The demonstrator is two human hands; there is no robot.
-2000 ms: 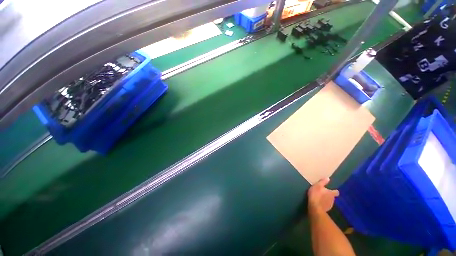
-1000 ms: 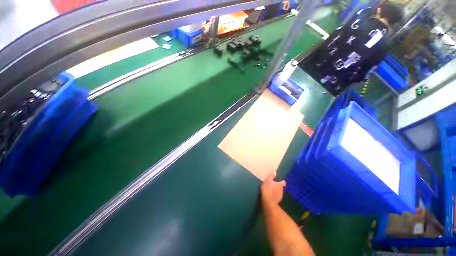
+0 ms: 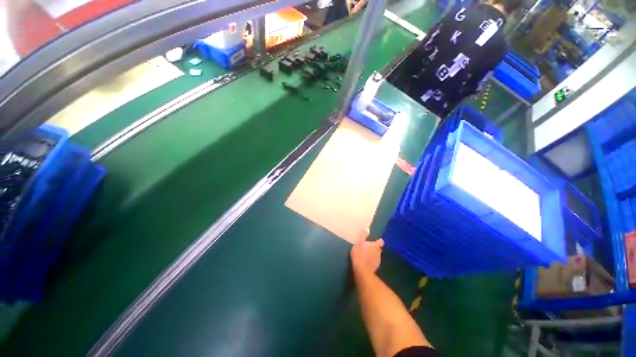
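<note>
A flat tan cardboard sheet (image 3: 345, 178) lies on the dark green bench (image 3: 279, 279) beside the belt rail. My right hand (image 3: 366, 254) is at the sheet's near corner, with a fingertip touching it. The fingers are small and partly hidden, so I cannot tell if they grip the sheet or rest against it. My left hand is out of the picture. A small blue bin (image 3: 374, 115) with a white bottle stands at the sheet's far end.
Stacked blue totes (image 3: 446, 202) stand right of the bench, the top one white-lined. More blue totes (image 3: 59, 192), holding black parts, are on the belt at left. Loose black parts (image 3: 310, 66) lie farther up the green belt (image 3: 188, 164). A person in a patterned black shirt (image 3: 446, 59) is beyond.
The view has turned right, so the sheet, hand and belt totes appear farther left. The person and right-hand shelving show more. My right hand stays at the sheet's corner.
</note>
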